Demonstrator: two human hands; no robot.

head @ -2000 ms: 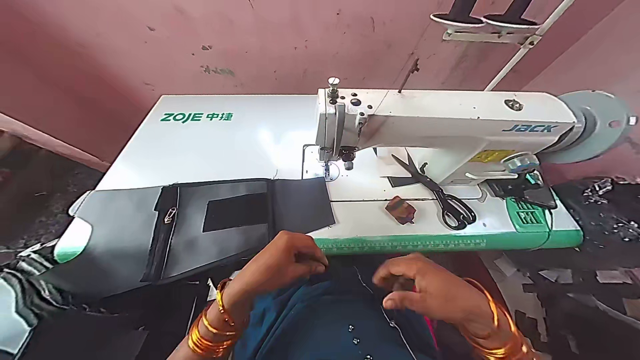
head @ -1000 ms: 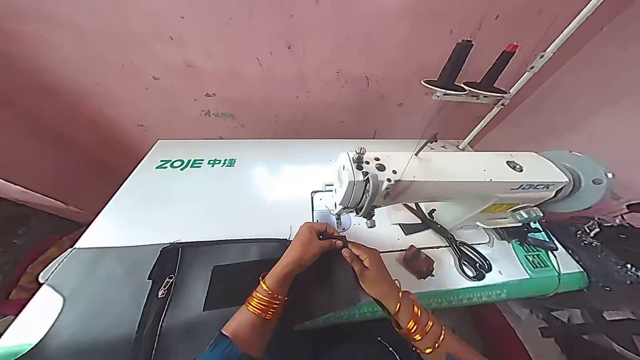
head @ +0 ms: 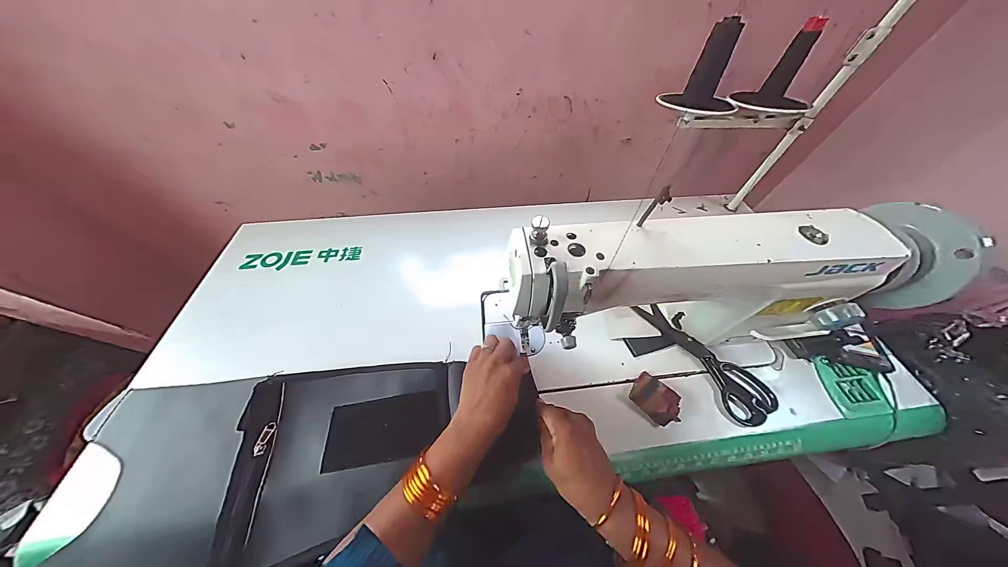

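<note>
A dark grey fabric panel with a zipper and a black rectangular patch lies across the left and front of the sewing machine table. My left hand presses on the panel's right part, its fingertips just in front of the presser foot of the white sewing machine. My right hand holds the panel's right edge between thumb and fingers, nearer the table's front. The fingertips of both hands are partly hidden. Whether the foot rests on the fabric cannot be told.
Black-handled scissors lie under the machine arm, beside a small brown piece and a dark scrap. Two dark thread cones stand on a rack behind. A pink wall rises behind the table.
Two seconds ago both hands were at the table's front edge. A second ago they were together before the needle area; now they are apart, the right one nearer the front. The view has shifted.
</note>
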